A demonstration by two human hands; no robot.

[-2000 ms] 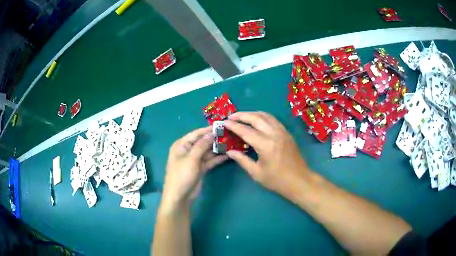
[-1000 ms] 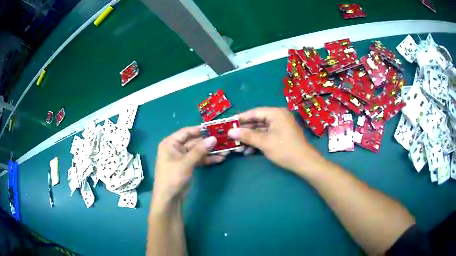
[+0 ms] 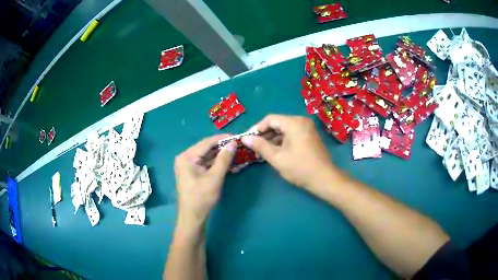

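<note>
My left hand (image 3: 199, 169) and my right hand (image 3: 292, 150) both hold a joined board and plate (image 3: 245, 153) between fingers and thumbs, in front of me at the middle. Its white edge faces up and its red face shows below, partly hidden by my fingers. A single red circuit board (image 3: 226, 110) lies on the bench just beyond my hands. A heap of red circuit boards (image 3: 377, 90) lies to the right. A loose heap of white plastic plates (image 3: 112, 172) lies to the left.
A second white heap (image 3: 464, 109) lies at far right. Joined pieces (image 3: 171, 57) and yellow cylinders (image 3: 89, 30) are on the green belt beyond the pale rail (image 3: 284, 54). A grey post (image 3: 202, 35) stands at the rail. A pen (image 3: 53, 206), paper slip (image 3: 57, 187) and blue bin (image 3: 13, 210) are at left.
The piece in my hands has tilted so its white edge faces up. Belt pieces have shifted left, and another has come into view past the post. The whole view has shifted slightly.
</note>
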